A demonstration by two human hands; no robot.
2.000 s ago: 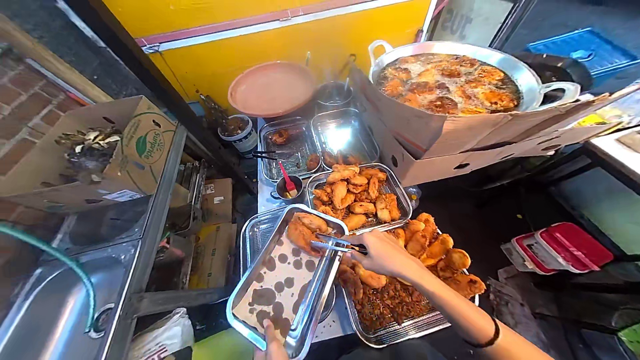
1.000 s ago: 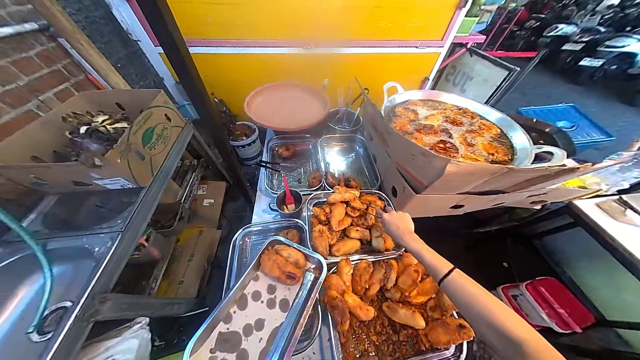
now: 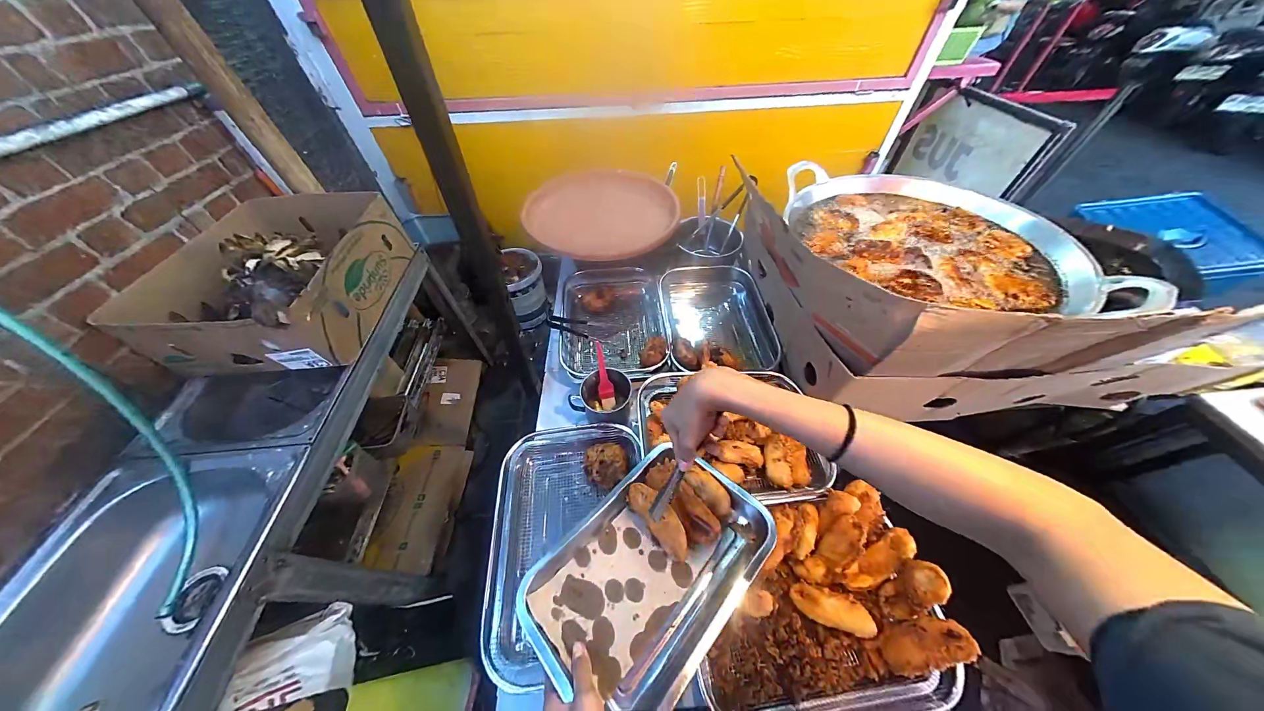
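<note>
My left hand (image 3: pixel 578 681) grips the near edge of a tilted metal tray (image 3: pixel 681 632) lined with oil-spotted paper. In its far end lie several pieces of fried food (image 3: pixel 706 494). My right hand (image 3: pixel 691 410) holds metal tongs (image 3: pixel 668 492), whose tips touch those pieces. Just beyond, partly behind my right wrist, a metal tray of fried pieces (image 3: pixel 785 459) rests on the counter. To the right, a larger tray holds a heap of fried pieces (image 3: pixel 834 607) over brown crumbs. Under the paper-lined tray is another metal tray (image 3: pixel 533 543) with one browned piece (image 3: pixel 605 462).
A wide pan (image 3: pixel 928 247) of food frying in bubbling oil stands behind cardboard (image 3: pixel 889 346) at the right. A small pot (image 3: pixel 602 400) with a red-handled brush, two trays and a round clay-coloured lid or dish (image 3: pixel 600 212) sit farther back. A steel sink (image 3: pixel 89 592) is at the left.
My right hand has moved from the middle tray of fried pieces to the paper-lined tray. More pieces lie in the paper-lined tray than a second ago. My left hand has come back into view.
</note>
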